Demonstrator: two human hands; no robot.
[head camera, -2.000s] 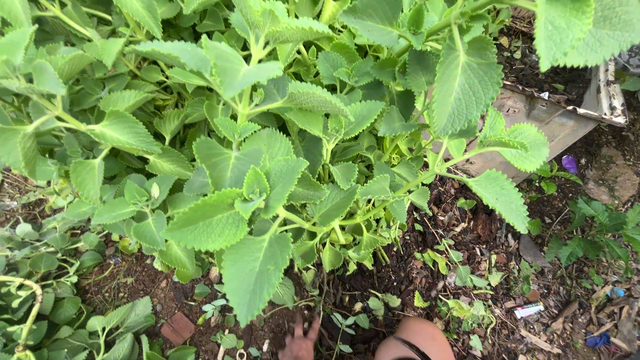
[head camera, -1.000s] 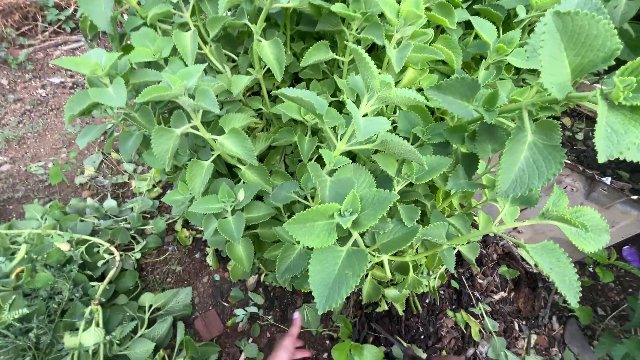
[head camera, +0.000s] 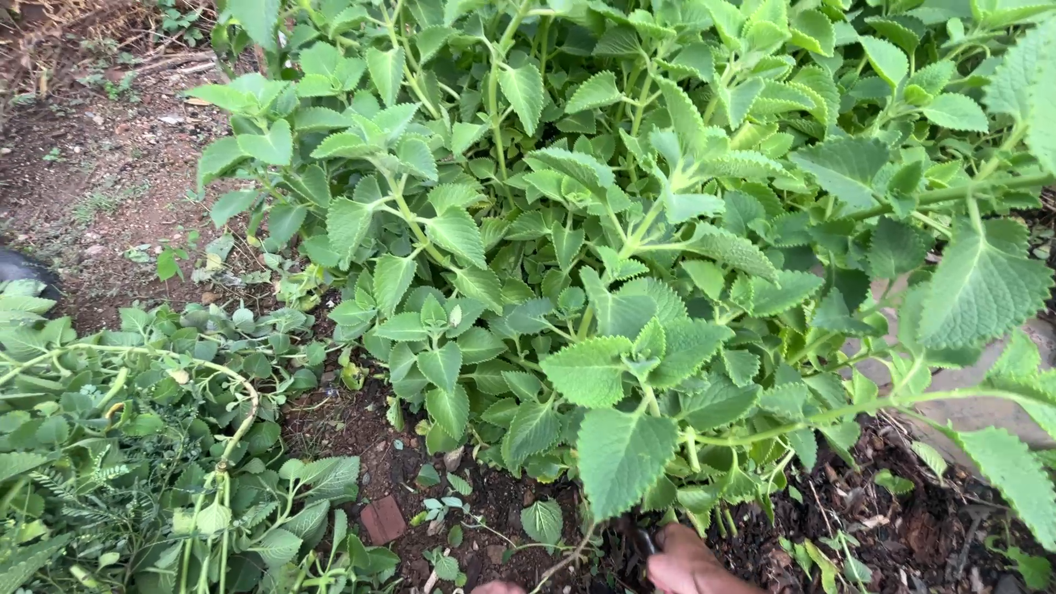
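A large leafy green plant with scalloped leaves (head camera: 627, 346) fills the middle and right of the view. Under its front edge, my right hand (head camera: 689, 561) is closed around a dark object (head camera: 642, 540) with a smooth rounded end; leaves and the frame edge hide the rest, so its kind cannot be told. Only a small part of my left hand (head camera: 498, 587) shows at the bottom edge, by a thin brown stem (head camera: 569, 559) that slants up toward the plant's base. Whether my left fingers hold that stem cannot be told.
A heap of leafy cuttings (head camera: 165, 412) with a bent stem lies on the left. A reddish brick fragment (head camera: 384, 520) rests on the dark soil (head camera: 346, 429). Behind the branches at right is a flat greyish slab (head camera: 973, 388). A dark rounded thing (head camera: 25, 272) shows at the left edge.
My right hand with the dark object now shows under the plant's front edge; one second ago only one hand with an extended finger was visible there. The view has shifted toward the left.
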